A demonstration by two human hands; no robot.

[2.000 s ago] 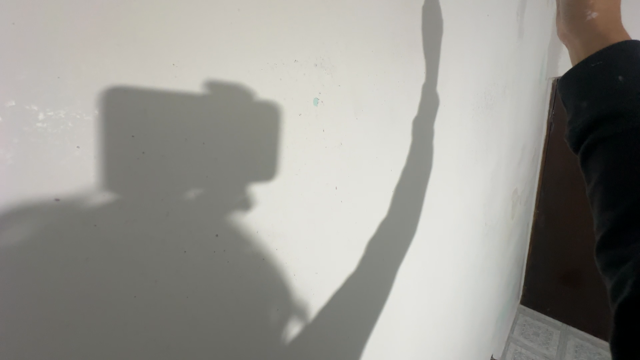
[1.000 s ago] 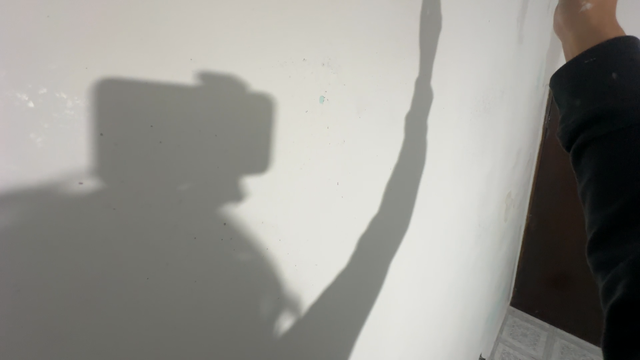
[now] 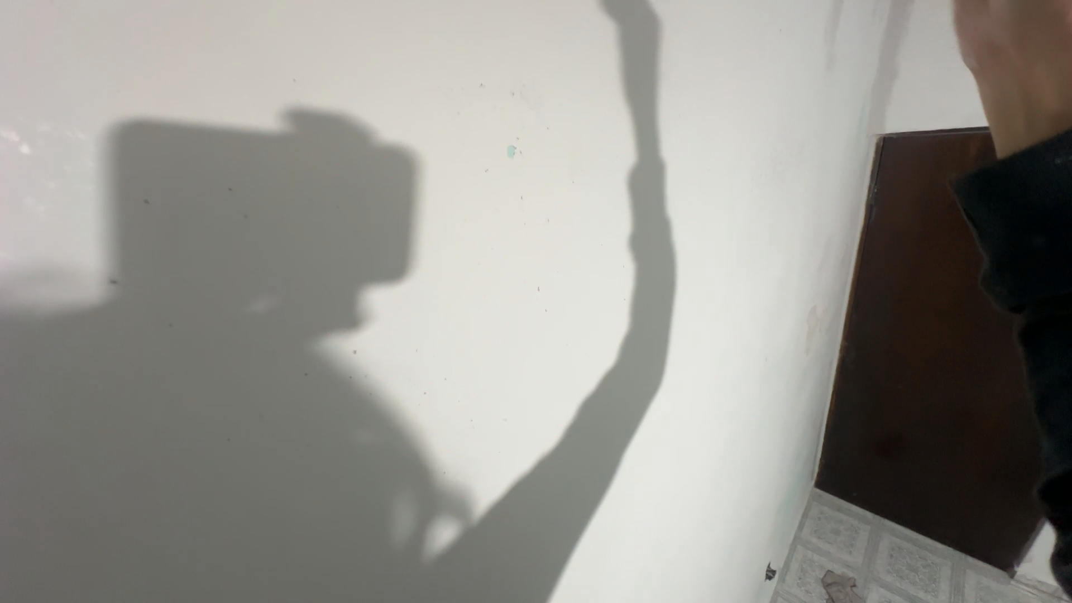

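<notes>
My right hand is raised at the top right corner, coming out of a dark sleeve. Its fingers lie beyond the top edge, so whatever it may hold is hidden. A white painted wall with small dark specks and a greenish spot fills most of the view. On it falls my shadow, with a boxy shape at the head and a raised arm. My left hand is out of the frame.
A dark brown door stands at the right, past the wall's end. Below it lies a patterned tile floor with a small brownish scrap on it. Whitish patches mark the wall at far left.
The view has shifted, so more of the door and floor shows. The shadow of the raised arm is more bent at the elbow than before.
</notes>
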